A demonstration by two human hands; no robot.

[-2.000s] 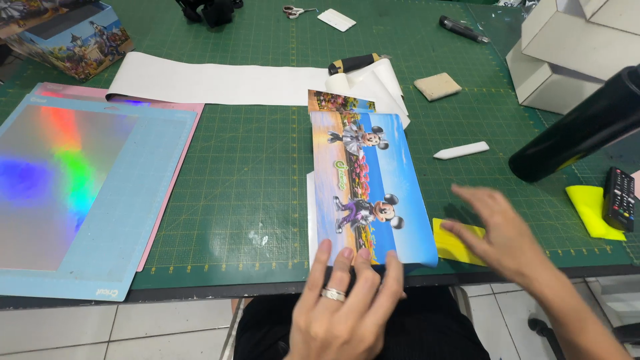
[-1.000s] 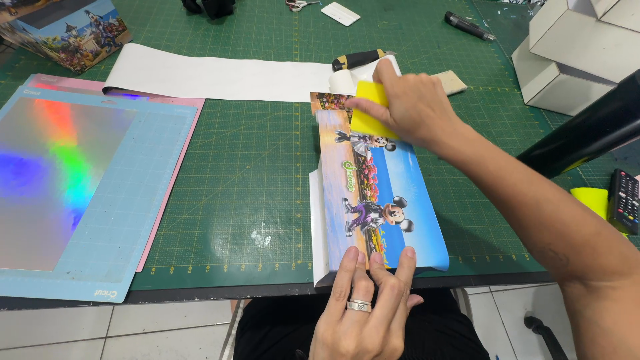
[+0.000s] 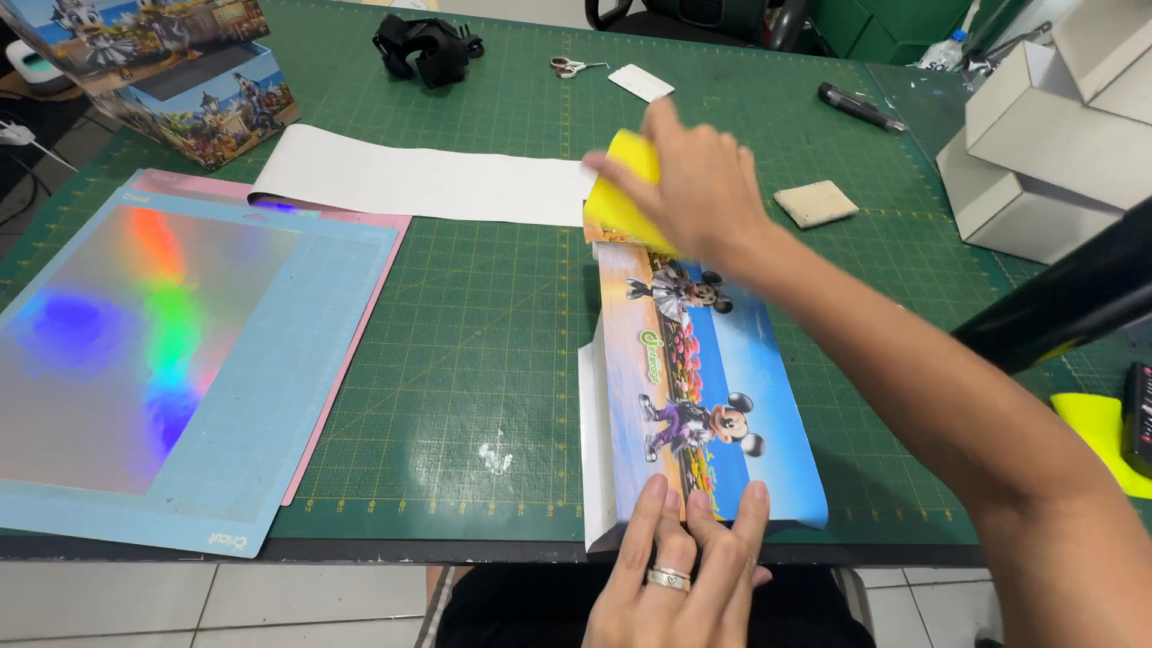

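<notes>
A box piece [image 3: 711, 360] covered with a printed cartoon-mouse sheet lies at the table's front edge, its white side showing at the left. My left hand [image 3: 688, 567], with a ring, rests its fingertips on the near end of the print. My right hand [image 3: 706, 184] grips a yellow flexible sheet or squeegee [image 3: 621, 184] over the far end and hides part of that end. A long white paper strip [image 3: 432, 184] extends leftward from behind the far end. The retractable knife seen earlier beside that end is hidden.
Blue and pink cutting mats [image 3: 333, 360] with a holographic sheet [image 3: 99, 360] lie left. A beige pad [image 3: 815, 203], a cutter [image 3: 859, 106], scissors [image 3: 576, 67] and a white card [image 3: 641, 83] lie beyond. White boxes [image 3: 1044, 135], a black cylinder [image 3: 1071, 288] and a remote [image 3: 1138, 414] stand or lie right.
My right hand, empty two seconds ago near the yellow piece on the mat, now holds it at the print's far end. My left hand stays at the near end.
</notes>
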